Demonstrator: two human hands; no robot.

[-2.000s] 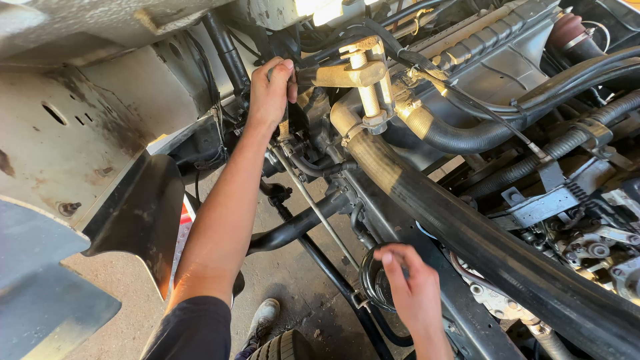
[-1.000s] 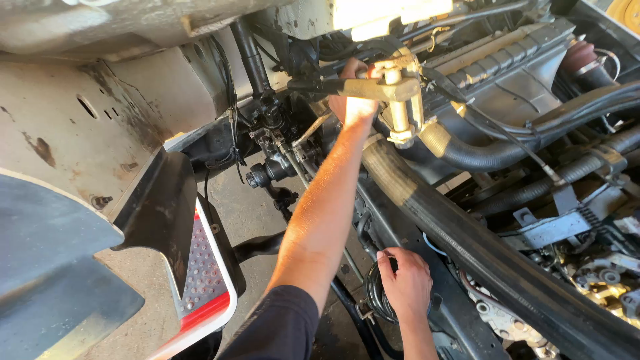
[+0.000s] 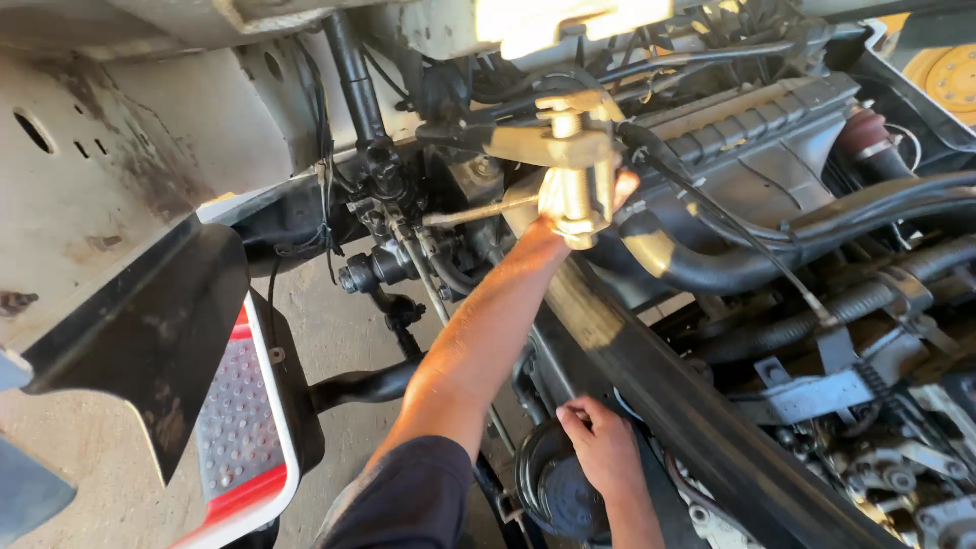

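My left hand (image 3: 550,200) reaches up behind a metal bracket with a long threaded bolt (image 3: 573,183); most of its fingers are hidden there. A thin rusty rod (image 3: 480,210) runs from the black steering-gear-like assembly (image 3: 385,179) to beside this hand, and whether the hand grips it cannot be told. Lower down, my right hand (image 3: 598,442) has curled fingers by the rim of a round black reservoir or canister (image 3: 560,484). What lies between its thumb and fingers cannot be made out.
A thick black hose (image 3: 686,396) passes diagonally right of both hands. Engine parts (image 3: 884,465) fill the lower right. On the left are a dark curved panel (image 3: 152,328) and a red-and-white step (image 3: 244,412). Loose cables (image 3: 324,175) hang at upper left.
My left hand has moved right, from beside the black steering-like parts to behind the bolted bracket. My right hand stays low by the round black part. The view has shifted somewhat.
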